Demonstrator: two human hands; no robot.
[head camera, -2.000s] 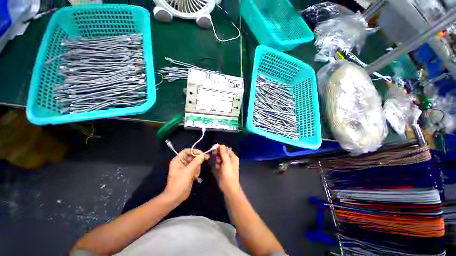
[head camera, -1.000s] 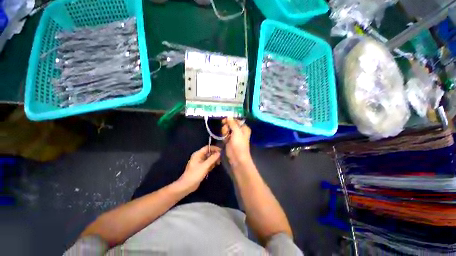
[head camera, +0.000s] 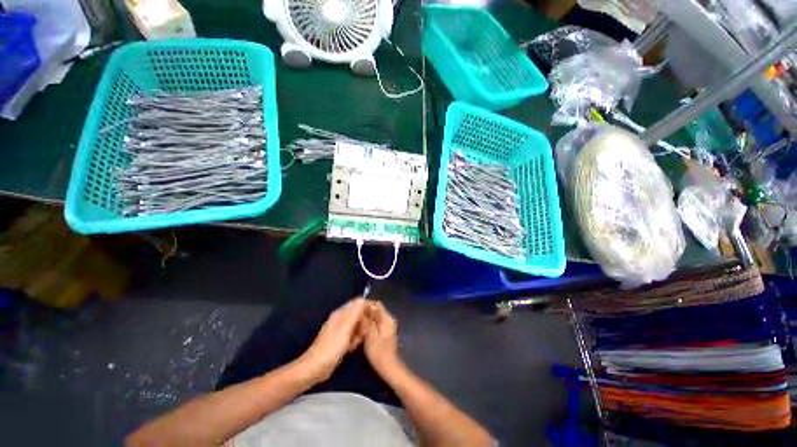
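My left hand (head camera: 339, 334) and my right hand (head camera: 380, 333) are together above my lap, touching. A small pale lead end (head camera: 367, 292) sticks up from my left fingers; the rest is hidden by the hands. Whether my right fingers also grip it is hidden. The cream tester (head camera: 377, 194) sits at the table edge. A white cable loop (head camera: 378, 272) hangs from its green-white front edge, both ends at the tester, clear of my hands. Grey leads fill the left turquoise basket (head camera: 175, 223) and the right turquoise basket (head camera: 500, 259).
Loose grey leads (head camera: 316, 148) lie behind the tester. A white fan (head camera: 335, 30) and an empty-looking turquoise basket (head camera: 489, 65) stand further back. A bagged cable coil (head camera: 622, 205) lies right. Hanging wires (head camera: 695, 358) are at lower right. A green strap (head camera: 301, 239) hangs by the tester.
My right hand has left the tester's front edge and come down to my left hand. The white loop now hangs free with both ends at the tester. The view has shifted.
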